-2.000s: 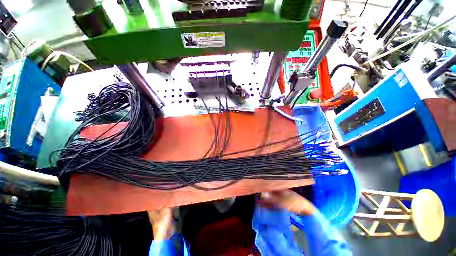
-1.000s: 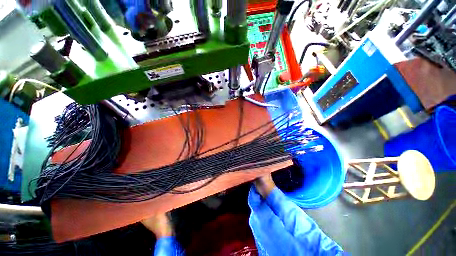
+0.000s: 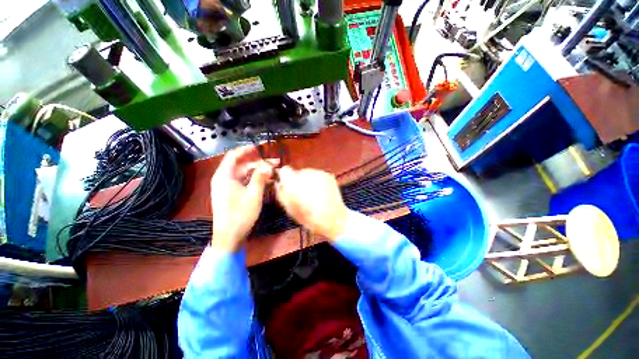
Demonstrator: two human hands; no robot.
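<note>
My left hand [image 3: 237, 191] and my right hand [image 3: 308, 198] are close together above the middle of the reddish-brown board [image 3: 112, 282]. Their fingertips meet around a small dark piece at the cables, mostly hidden by the fingers. Black cables [image 3: 165, 237] lie across the board and pass under my hands, with a coiled loop at the left. Their silvery ends [image 3: 436, 191] hang over the blue tub at the right. A few thin cables hang below my right hand over the board's front edge.
The green platen [image 3: 168, 103] is low over the perforated machine table [image 3: 210, 140] behind the board. The blue tub [image 3: 468, 242] and blue tray [image 3: 399, 133] are at the right. A wooden stool [image 3: 592, 240] and red-framed control panel [image 3: 382, 56] stand beyond. More cables hang at lower left.
Both hands have risen from the board's front edge to its middle and come together at the cables. The platen is lower than two seconds ago, and the view has shifted.
</note>
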